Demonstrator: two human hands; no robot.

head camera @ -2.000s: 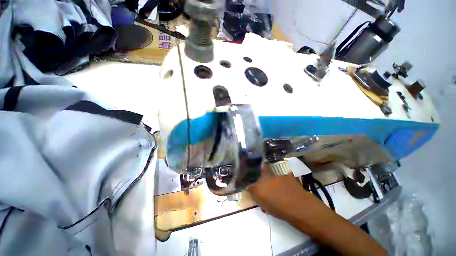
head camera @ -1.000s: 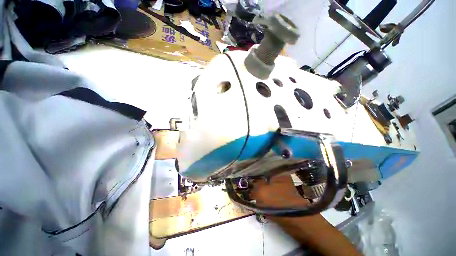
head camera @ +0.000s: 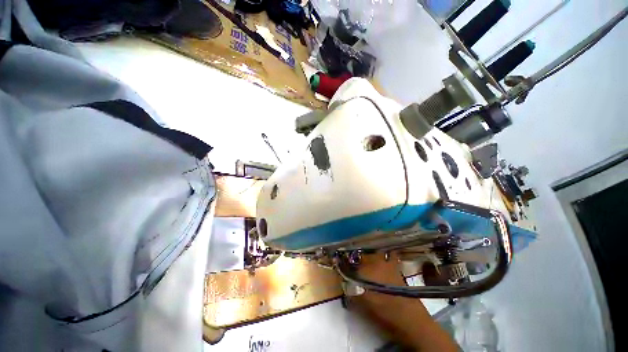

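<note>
The white sewing machine head (head camera: 330,172) with a blue stripe fills the centre, seen from its left end. My right hand (head camera: 377,268) is under the head, behind the chrome loop guard (head camera: 507,254); its fingers are hidden, so I cannot tell what they hold. The forearm runs to the bottom edge. The needle and presser foot area (head camera: 256,253) is at the head's lower left, over the worn tan bed (head camera: 275,289). A silvery slide plate (head camera: 227,244) lies left of it. My left hand is not in view.
Pale grey cloth with black strips (head camera: 96,185) is piled at the left, against the bed. Behind stand a red thread cone (head camera: 329,84), cardboard (head camera: 241,48) and black cones (head camera: 509,60) on a stand. Clear plastic (head camera: 478,330) is at the lower right.
The view has swung and tilted, so the machine's left end shows more. The red cone and black cones have come into view. My right hand stays under the head.
</note>
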